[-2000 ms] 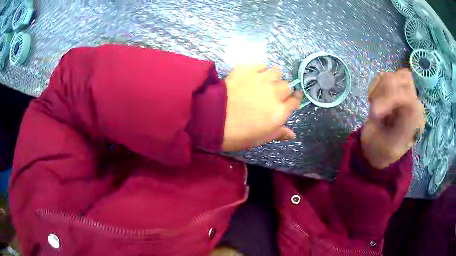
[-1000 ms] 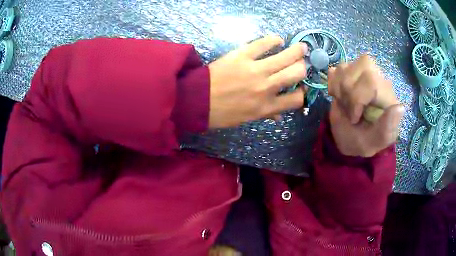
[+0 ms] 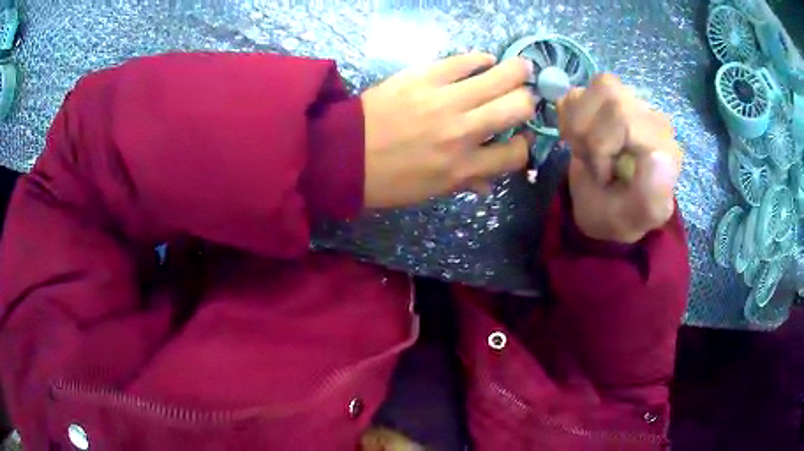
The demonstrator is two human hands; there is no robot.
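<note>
A teal fan head (image 3: 575,48) with a grey impeller and round hub (image 3: 553,82) lies on the silver foil sheet, open side up. My left hand (image 3: 450,128) lies over its left side, fingertips on the ring and impeller, holding it. My right hand (image 3: 620,158) is closed in a fist around a small hand tool (image 3: 625,167); only its yellowish rounded end shows. The fist is at the fan head's lower right, its fingers over the ring edge. The tool's tip is hidden. A small dark and teal piece with a whitish tip (image 3: 532,174) sticks out below the ring.
Silver bubble foil (image 3: 220,26) covers the table. Teal spoked fan parts (image 3: 743,91) are heaped along the right edge. Teal rounds (image 3: 7,84) show at the far left edge, cut off by the picture. The table's near edge runs below my hands.
My left hand has come onto the fan head, and my right hand has moved left from beside the heap to its lower right. The fan head sits higher and slightly further left in view.
</note>
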